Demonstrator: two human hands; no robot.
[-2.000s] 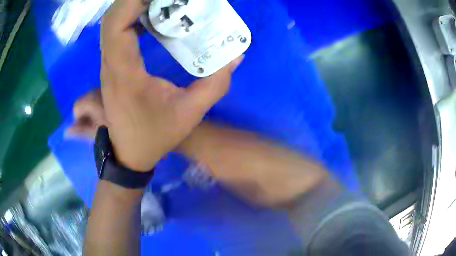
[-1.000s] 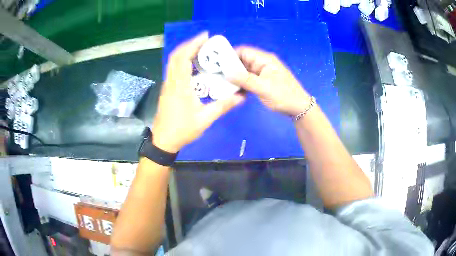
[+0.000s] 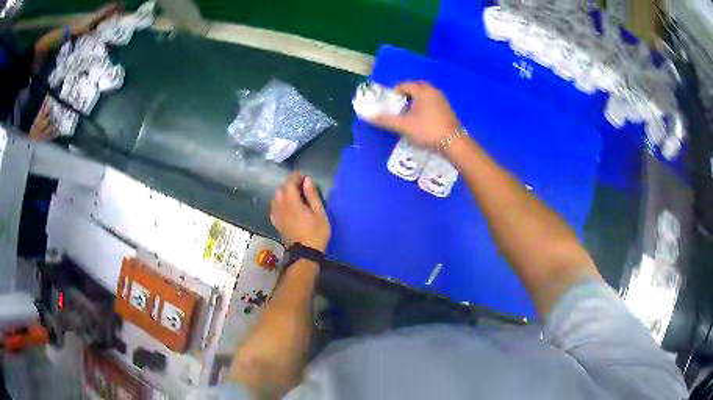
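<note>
My right hand (image 3: 426,117) holds a white socket unit (image 3: 375,101) by its side, above the upper left part of the blue sheet (image 3: 485,234). Two more white units (image 3: 405,160) lie side by side on the sheet, just below my right hand. My left hand (image 3: 299,212), with a black watch at the wrist, is at the bench's front edge, left of the sheet. Its fingers are bent and I see nothing in it; whether they are closed is hard to tell.
A clear plastic bag (image 3: 280,121) lies on the green bench. An orange fixture (image 3: 156,303) holding two white units and a red knob (image 3: 268,259) are on the machine at lower left. Many white units (image 3: 578,70) stand at upper right. Another person's hand (image 3: 43,117) is near white units at upper left.
Two units now lie on the blue sheet, and my right hand alone holds one. My left hand has let go and moved down to the bench edge. The view has turned, showing more of the machine.
</note>
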